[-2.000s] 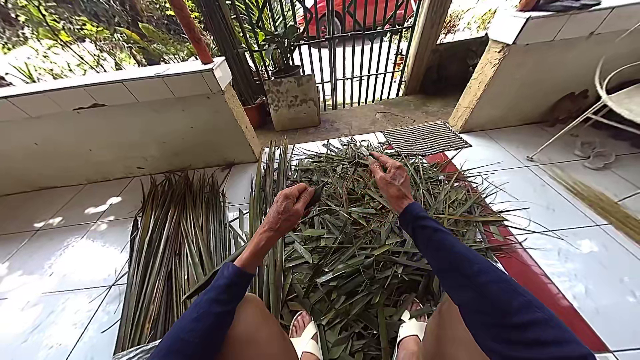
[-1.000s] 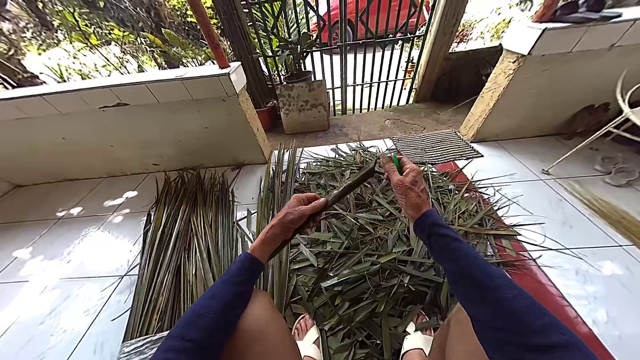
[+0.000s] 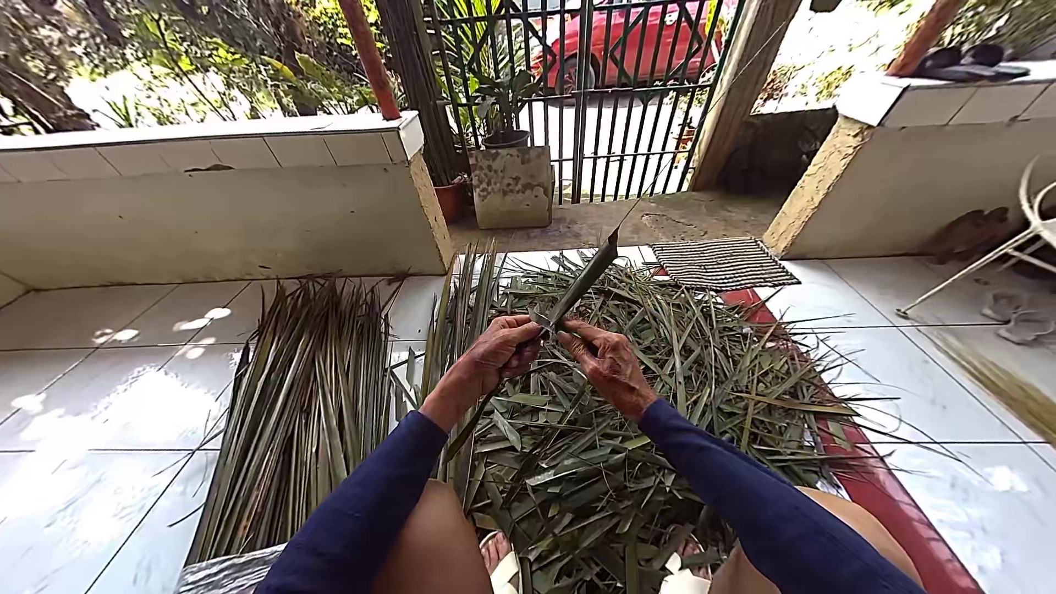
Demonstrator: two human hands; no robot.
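Observation:
My left hand [image 3: 503,351] is closed on a long green leaf strip [image 3: 587,279], which points up and away, its thin tip above the pile. My right hand [image 3: 606,363] meets it at the same spot, fingers closed on the strip's lower part. A small pale, shiny piece, perhaps a blade, shows between the fingertips; which hand holds it I cannot tell. Beneath both hands spreads a heap of cut leaf pieces [image 3: 660,363]. Long leaf strips [image 3: 305,396] lie in a bundle at the left, and a narrower bunch [image 3: 474,305] stands between bundle and heap.
Low tiled walls [image 3: 223,206] flank a black metal gate [image 3: 582,107]. Before it are a potted plant [image 3: 505,138] and a striped mat [image 3: 722,262]. A white metal chair [image 3: 1035,206] and footwear [image 3: 1027,324] are at the right. My sandaled feet are at the heap's near edge.
Both hands have come together over the heap's left part. One second ago they were apart with a leaf strip between them and something green at my right hand; now the strip points up and away.

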